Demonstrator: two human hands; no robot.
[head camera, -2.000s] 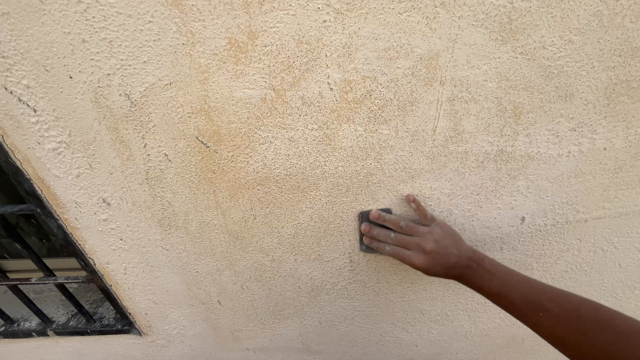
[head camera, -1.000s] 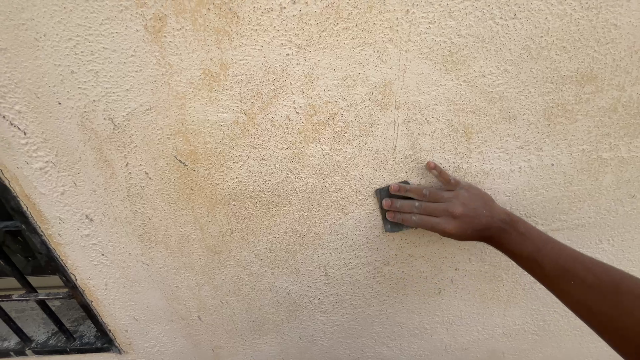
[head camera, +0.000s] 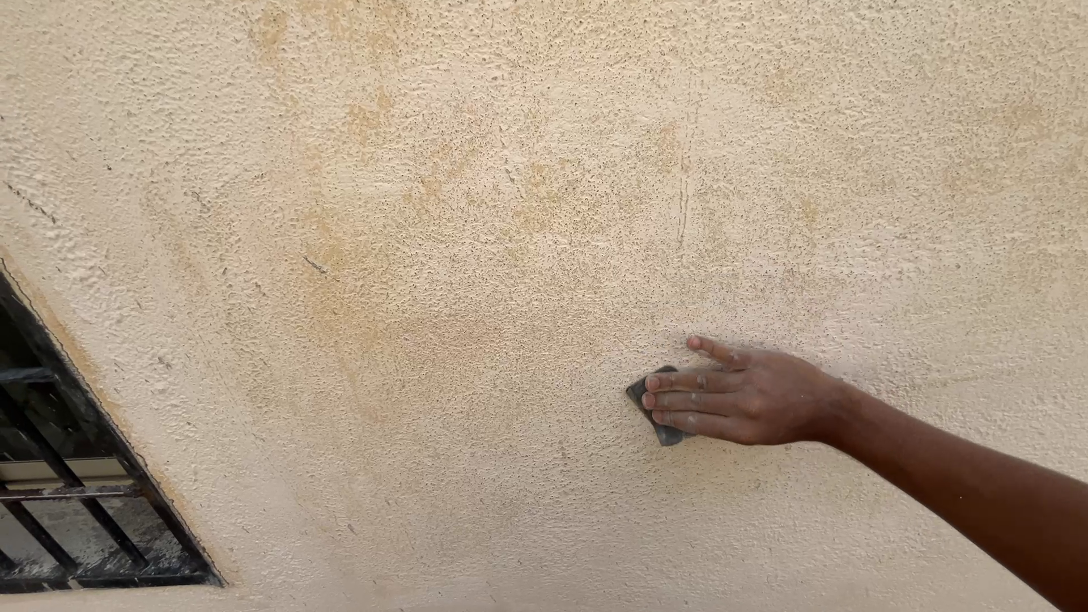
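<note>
My right hand (head camera: 748, 399) reaches in from the lower right and presses a small dark grey block (head camera: 666, 432), which looks like sandpaper or a sanding pad, flat against a rough, cream-painted wall (head camera: 476, 357). Three fingers lie across the block, and one digit points out above it, off the block. Pale dust marks the fingers. The face of the block against the wall is hidden. Orange-brown stains and small dark specks mark the wall above and left of the hand. My left hand is out of view.
A window opening with a black metal grille (head camera: 106, 510) fills the lower left corner, its frame edge running diagonally. Short dark scratches (head camera: 315, 265) mark the wall between the window and the hand, and thin vertical cracks (head camera: 683, 200) run above the hand.
The right hand stays on the block against the wall; the block is more tilted than two seconds ago. The hand's path over the wall is hard to tell, as the view has shifted.
</note>
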